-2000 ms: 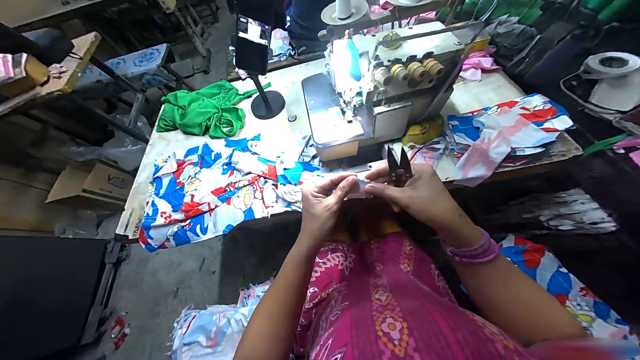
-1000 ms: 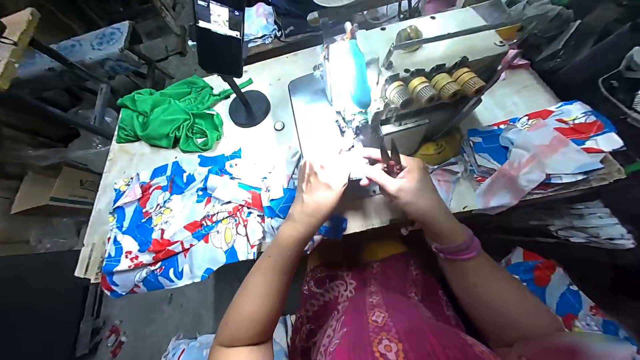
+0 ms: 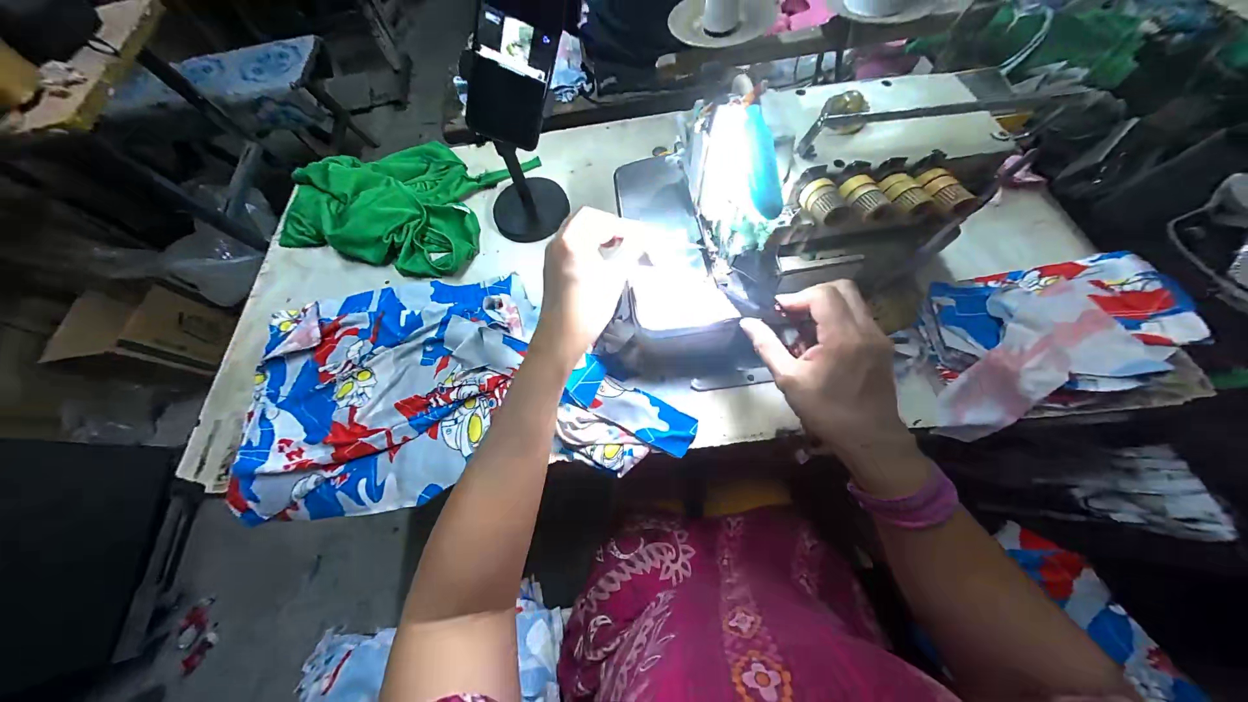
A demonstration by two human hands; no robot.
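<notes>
My left hand [image 3: 590,273] is raised over the left side of the sewing machine's bed, fingertips together in strong glare; whether they pinch thread or cloth cannot be told. My right hand [image 3: 829,356] is at the right of the needle area, thumb and fingers around a small dark object that looks like the thread snips seen earlier. The overlock-type sewing machine [image 3: 736,175] has a bright lamp that washes out its needle area. Printed blue, red and white cloth [image 3: 380,409] lies left of the machine, partly behind my left forearm.
A green garment [image 3: 390,210] lies at the back left, beside a phone [image 3: 512,73] on a round-based stand [image 3: 531,208]. Several tension dials [image 3: 882,190] line the machine's right. A stack of printed cloth pieces [image 3: 1072,312] lies on the right. Thread cones [image 3: 721,15] stand behind.
My hands were close together in front of the machine; now they are apart, the left over the bed's left side, the right by the needle area. The view has moved nearer.
</notes>
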